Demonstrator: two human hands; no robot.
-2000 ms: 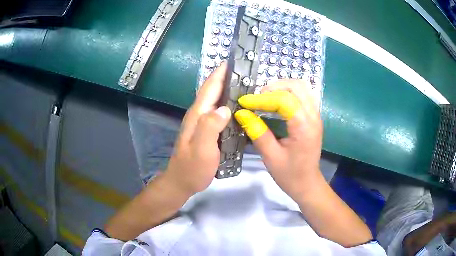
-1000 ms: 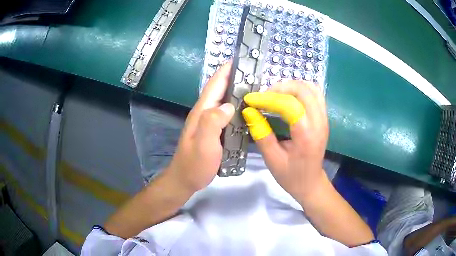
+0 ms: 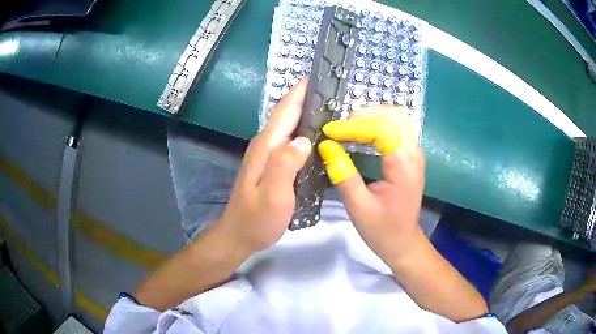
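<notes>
A long, narrow grey bar fixture (image 3: 320,98) stands nearly lengthwise in front of me, its top end over the blister tray. Three small round components (image 3: 338,70) sit in its upper half. My left hand (image 3: 261,189) holds the bar from the left, thumb on its edge. My right hand (image 3: 382,176), with yellow finger cots on thumb and index finger, has both fingertips at the bar's right side near its middle. Whether a component is between them is hidden. The clear blister tray (image 3: 385,72) holds a dense grid of round components.
A second bar (image 3: 199,55) lies slanted on the green bench (image 3: 483,150), left of the tray. A dark ribbed stack (image 3: 580,189) is at the right bench edge. A pale strip (image 3: 510,78) curves beyond the tray. Another person's arm (image 3: 555,306) shows at lower right.
The bar has tilted in my left hand, so its face looks darker and its left side shows wider. My right fingertips stay at about the same place on it.
</notes>
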